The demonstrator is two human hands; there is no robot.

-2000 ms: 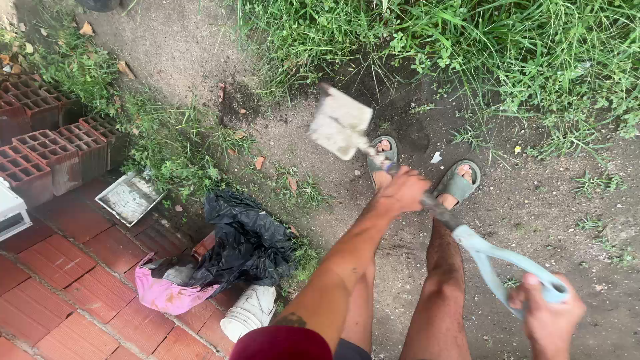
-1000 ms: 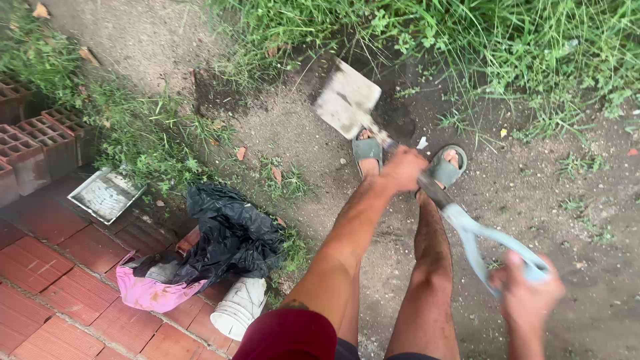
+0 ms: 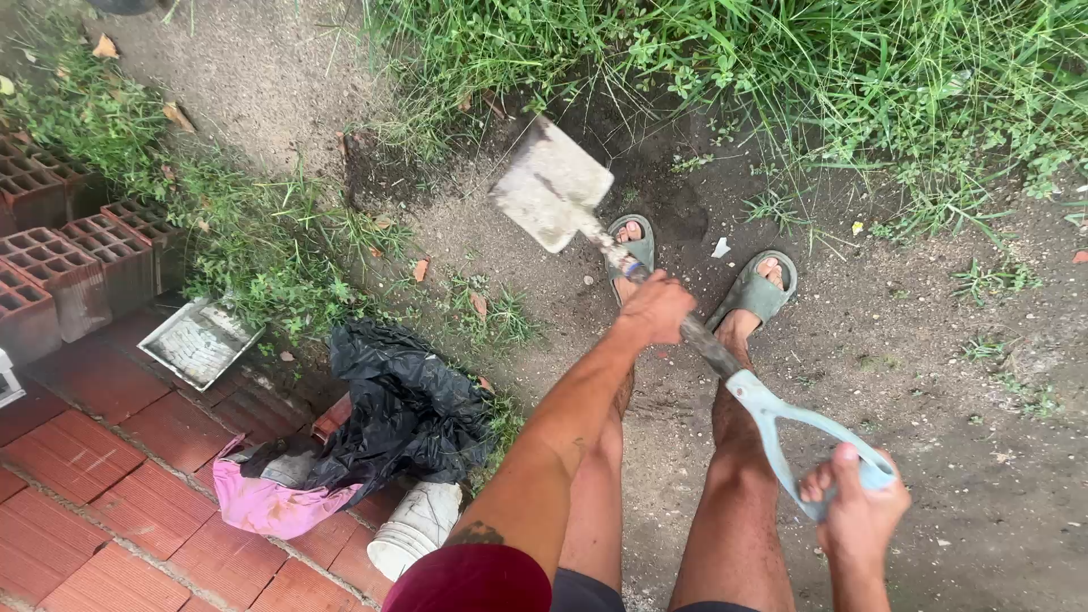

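Both hands hold a square-bladed shovel with a wooden shaft and a pale blue D-shaped handle. My left hand is closed around the lower shaft, near the worn metal socket. At the right, my right hand grips the crossbar of the handle. The dirt-streaked blade lies up and to the left of my feet, over bare soil beside the grass edge; whether it touches the ground I cannot tell.
My feet wear green sandals. Tall grass borders the soil. At the left are hollow clay bricks, a dirty paint tray, a black plastic bag, a pink cloth or bag and a white bucket on brick paving.
The shovel stays in both hands throughout. Its blade has shifted slightly relative to my feet; the grips look the same.
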